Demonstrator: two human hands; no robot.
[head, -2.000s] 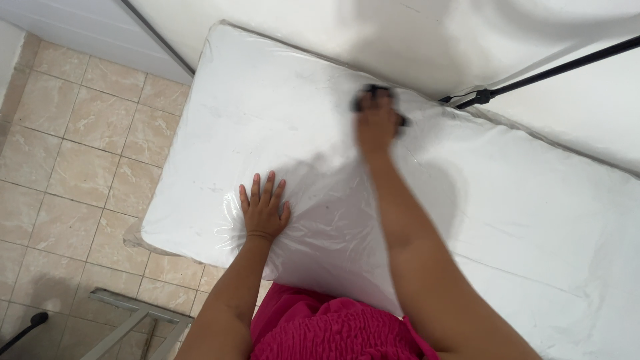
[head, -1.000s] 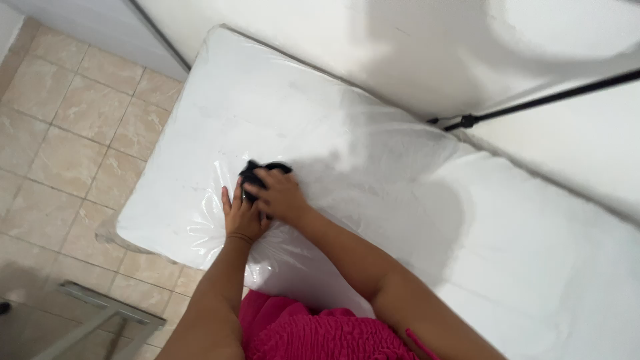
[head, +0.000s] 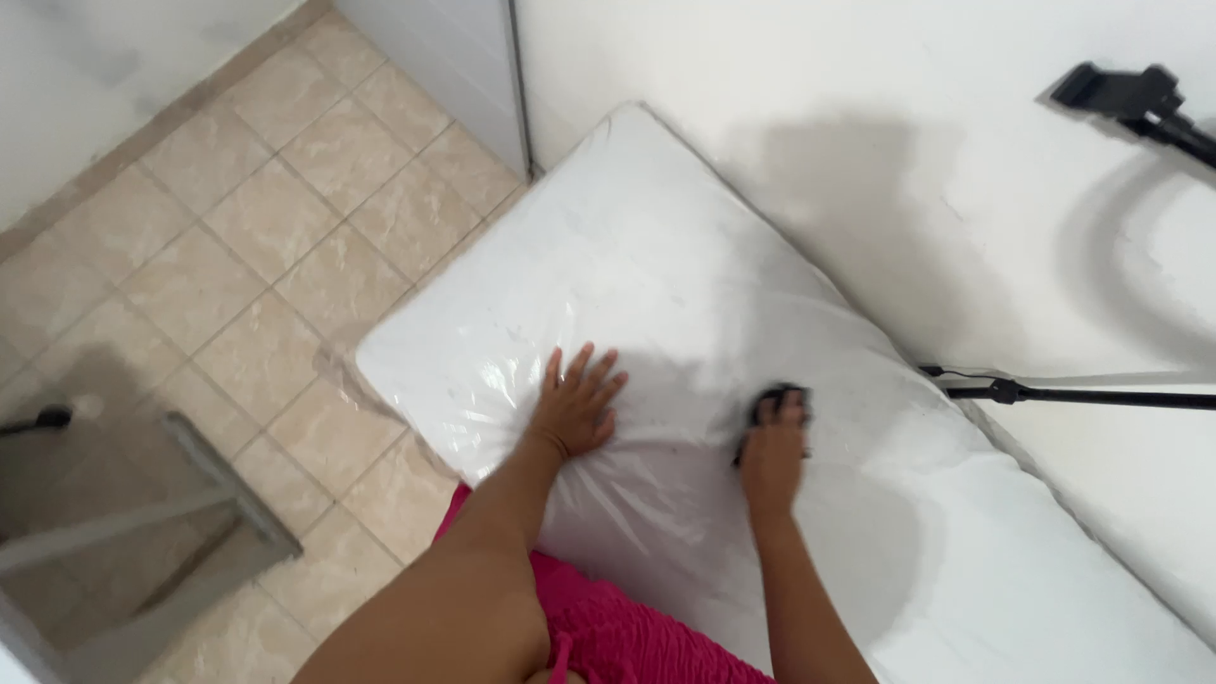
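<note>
A white mattress point(head: 646, 275) in clear plastic wrap lies in front of me, with creases in the film near its left edge. My left hand point(head: 577, 404) rests flat on the film with its fingers spread and holds nothing. To its right, my right hand point(head: 777, 456) is closed over a bunched black cloth or pad point(head: 781, 394), pressed on the mattress top. That hand is slightly blurred, and much of the black item is hidden under the fingers.
A white wall point(head: 855, 57) runs along the far side of the mattress. A black pole point(head: 1092, 396) and a black clamp-like holder point(head: 1121, 95) are at right. At lower left, a grey metal frame point(head: 233, 484) stands on the beige tiled floor point(head: 275, 237).
My right hand, beside my left hand a second ago, is now farther right with the black item. My left hand stays on the plastic film. The view has shifted and turned.
</note>
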